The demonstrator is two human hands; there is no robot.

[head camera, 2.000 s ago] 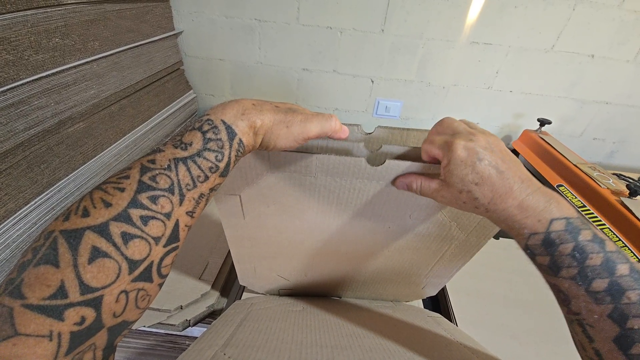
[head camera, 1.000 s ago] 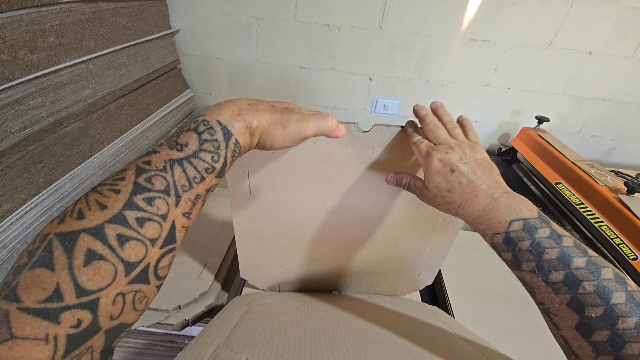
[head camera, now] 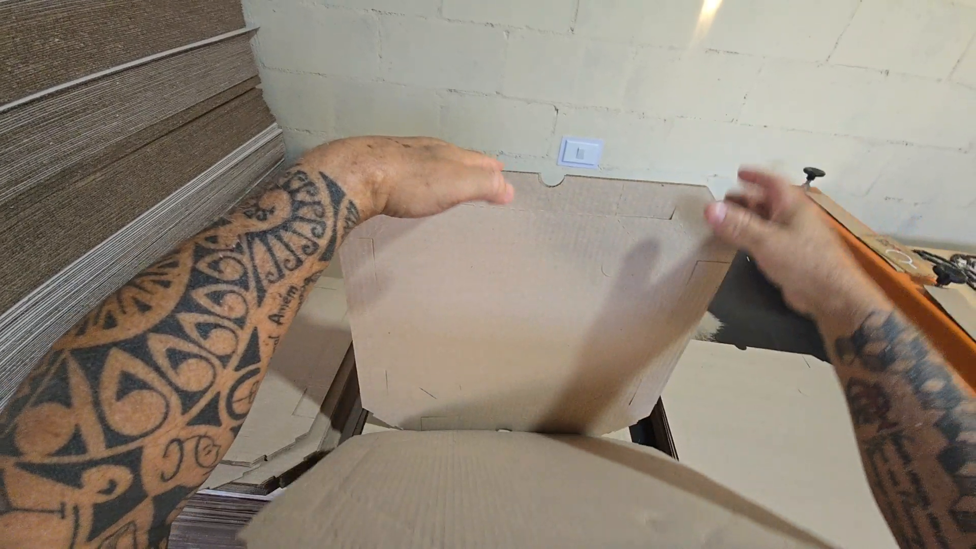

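Observation:
A die-cut corrugated cardboard blank (head camera: 518, 305) stands upright before me, with a half-round notch in its top edge and slits near its corners. Its lower part, a ribbed cardboard panel (head camera: 488, 488), bends toward me at the bottom. My left hand (head camera: 419, 177) rests on the upright panel's top left edge, its thumb on the near face; its other fingers are mostly hidden. Off the top right corner is my right hand (head camera: 785, 236), blurred, fingers apart and holding nothing; its thumb tip is close to the panel's edge, and whether they touch I cannot tell.
Tall stacks of corrugated sheets (head camera: 137, 137) rise at the left. More cut blanks lie low at the left (head camera: 293, 381) and the right (head camera: 755, 412). An orange machine frame (head camera: 900, 282) with black knobs stands at the right. Behind is a block wall (head camera: 488, 61) with a switch plate (head camera: 580, 153).
My right hand has let go of the top edge, where its fingers were closed around a folded flap, and has moved right. The flap now stands up. My left hand has stayed at the top left.

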